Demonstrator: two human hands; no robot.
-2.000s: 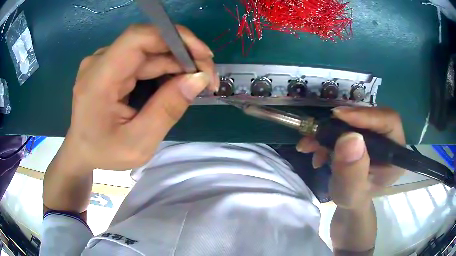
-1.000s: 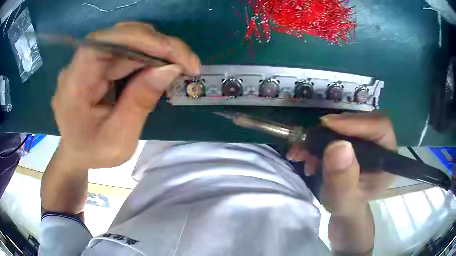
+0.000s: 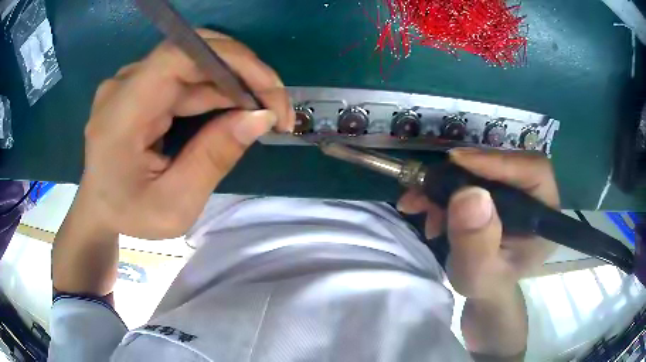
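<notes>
A curved grey-silver strip panel [image 3: 453, 117] with a row of several round components [image 3: 406, 125] lies on the dark green mat. My left hand [image 3: 180, 134] holds flat grey tweezers [image 3: 205, 58] over the strip's left end and hides that end. The tweezers' tip is hidden by my fingers or too small to make out. My right hand [image 3: 496, 212] holds the black handle of a soldering iron [image 3: 368, 161]. The iron's tip is at the strip's lower edge, just right of my left fingertips, by the leftmost visible round component. Whether it touches is unclear.
A heap of short red wires [image 3: 460, 27] lies on the green mat [image 3: 312, 67] beyond the strip. Clear plastic bags with a white label [image 3: 34, 60] lie at the left edge. A dark object [image 3: 632, 134] stands at the right edge. The black cable trails off right.
From one second ago, my left hand has moved right onto the strip with the tweezers steeper. The iron's tip has moved up to the strip's edge. Strip and red heap appear further right in view.
</notes>
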